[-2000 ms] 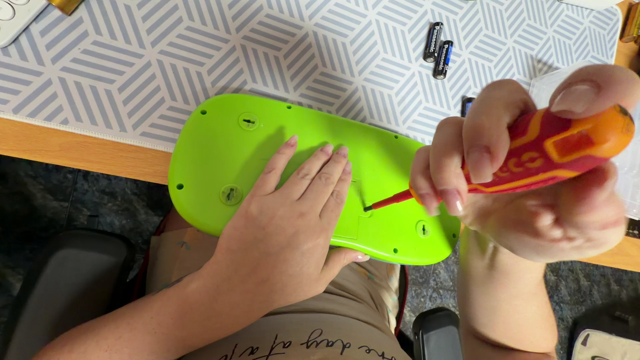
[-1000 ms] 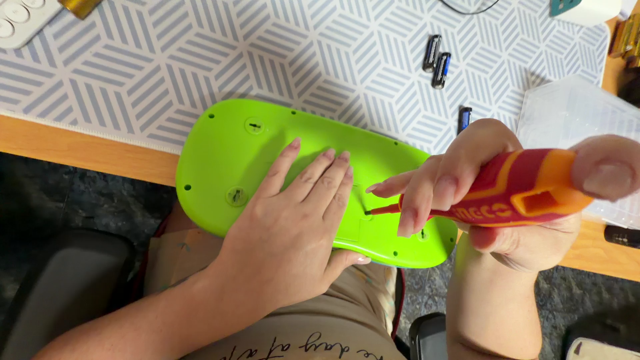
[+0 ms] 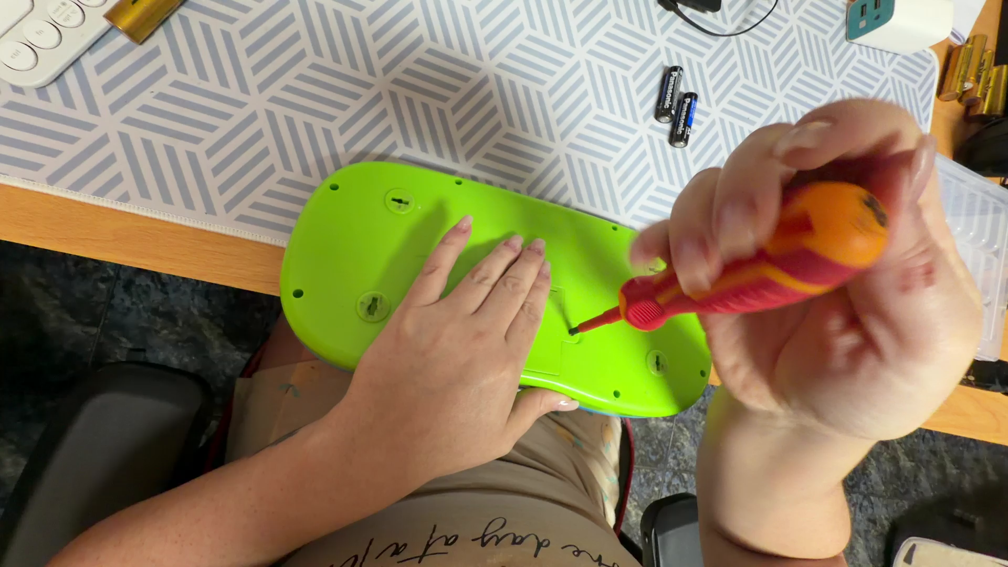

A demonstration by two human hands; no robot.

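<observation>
A lime-green plastic device [image 3: 504, 213] lies underside up across the table's front edge, with small screw holes along its rim and round recesses. My left hand [image 3: 465, 354] rests flat on its middle, thumb at the near edge, partly covering a rectangular battery cover [image 3: 551, 354]. A red and orange screwdriver [image 3: 748, 276] is held in my right hand [image 3: 835, 315], its handle within the curled fingers. The screwdriver's dark tip touches down at the right edge of that cover. Whether a screw sits under the tip cannot be told.
Two Panasonic batteries [image 3: 676, 106] lie on the patterned mat [image 3: 504, 102]. Gold batteries [image 3: 972, 75] and a clear plastic box [image 3: 976, 244] are at the right. A white charger [image 3: 902, 22] and a black cable [image 3: 724, 33] stand at the back, a white keyboard [image 3: 51, 35] at the far left.
My right hand has changed its hold on the screwdriver handle, with the fingers now curled around it differently. The tip stays at the cover's edge, and my left hand stays on the green device.
</observation>
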